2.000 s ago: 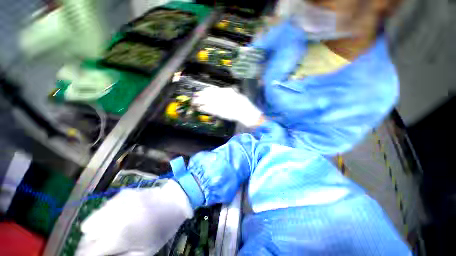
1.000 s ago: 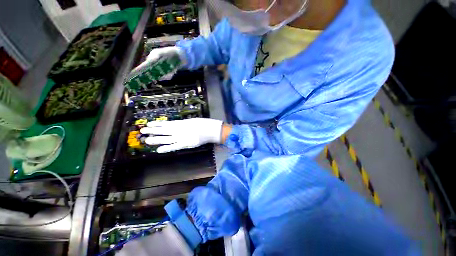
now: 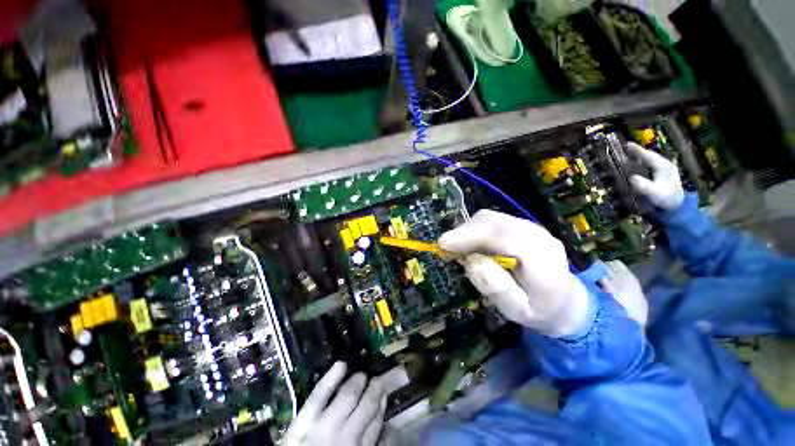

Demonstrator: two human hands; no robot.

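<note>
A populated green circuit board [image 3: 445, 300] lies in a black carrier in front of me. My right hand [image 3: 532, 274], white-gloved, holds a yellow stick [image 3: 418, 247] like a pen over the board. Its tip is beside the yellow block parts [image 3: 359, 232] and the white round-topped cylinders; I cannot tell if it touches. A green strip with pale spots [image 3: 357, 193] runs along the board's far edge. My left hand [image 3: 342, 411], also gloved, is at the bottom edge by the carrier's near side, fingers apart, partly cut off.
A second board [image 3: 205, 340] lies to the left. A metal rail [image 3: 331, 164] runs behind the carriers. A blue coiled cord [image 3: 405, 70] hangs across the view. At right, another person's gloved hand [image 3: 660, 179] is over a further board. A red mat [image 3: 205, 96] lies behind the rail.
The view has swung left from the neighbouring person to the board before me. My right hand now shows holding the yellow stick over the board, and my left hand has come into view.
</note>
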